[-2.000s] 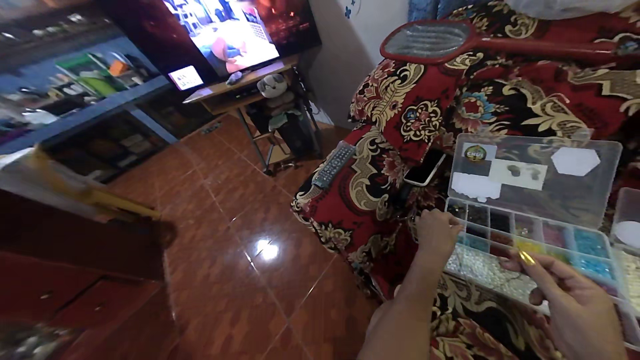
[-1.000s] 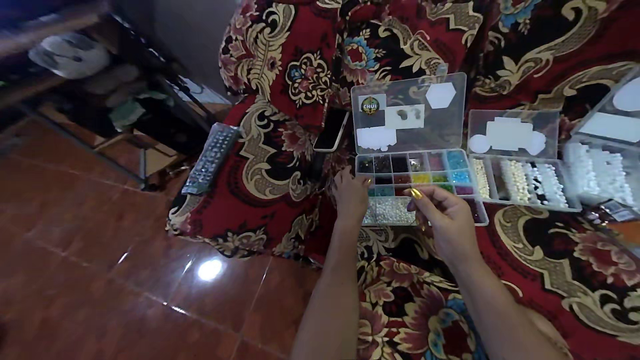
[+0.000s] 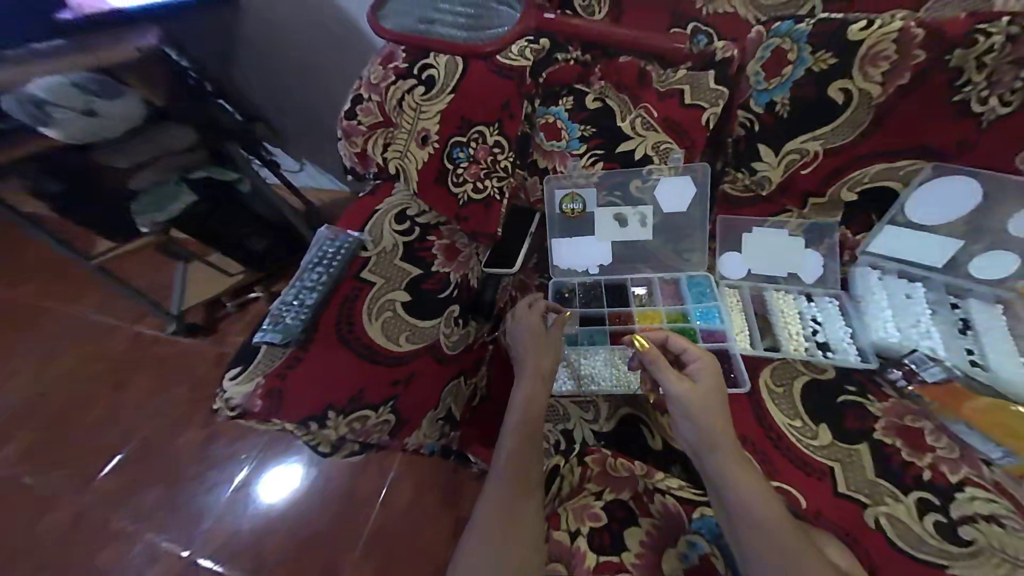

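A clear plastic bead organizer (image 3: 650,388) lies with its lid up on the patterned sofa cover, its compartments holding beads of several colours. My left hand (image 3: 536,332) is at the organizer's left edge, fingers bent; whether it grips something cannot be told. Over the front compartment of pearly white beads (image 3: 596,372) is my right hand (image 3: 676,364), thumb and fingertips pinched together around something too small to make out. A thin strand seems to hang between the hands. A smaller bead box (image 3: 800,360) with cream, white and black beads stands to the right, its lid also up.
Another lidded box (image 3: 944,272) of white beads is at the far right, near an orange packet (image 3: 976,412). A smartphone (image 3: 512,238) lies left of the organizer, and a remote control in plastic wrap (image 3: 310,286) rests near the sofa's edge. A red-framed racket (image 3: 520,20) lies behind.
The view has swung right since two seconds ago, bringing the other bead boxes into sight. Both hands stay at the organizer, the right one over the white beads.
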